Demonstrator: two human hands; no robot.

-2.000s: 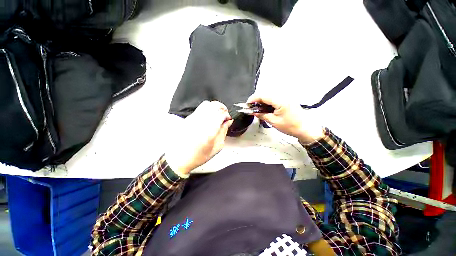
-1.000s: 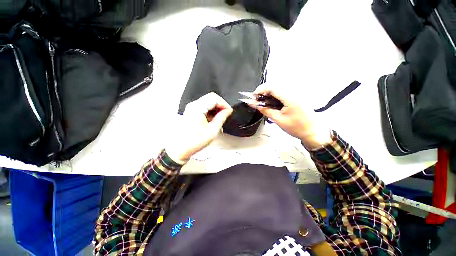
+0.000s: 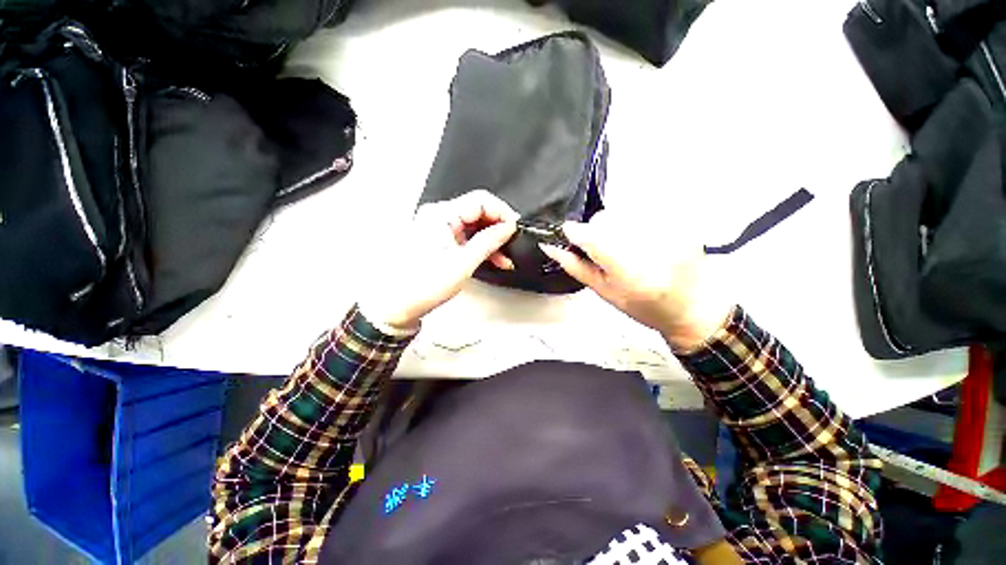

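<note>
A black-grey fabric pouch (image 3: 513, 127) lies on the white table in front of the apron, its near end at my hands. My left hand (image 3: 447, 254) pinches the pouch's near edge between thumb and fingers. My right hand (image 3: 629, 276) is at the same edge, close to my left fingertips. The thread snips (image 3: 541, 231) show only as a small dark and shiny part between the hands; the rest is hidden by my right hand.
Black backpacks with silvery zippers (image 3: 210, 188) lie at the left. Black pouches (image 3: 938, 243) are piled at the right. A black webbing strip (image 3: 761, 221) lies right of my right hand. A blue bin (image 3: 121, 452) stands below at the left.
The snips' blades, earlier plainly visible and pointing left, are now mostly hidden at the pouch edge. My hands have come closer together. The pouch has shifted slightly right in view.
</note>
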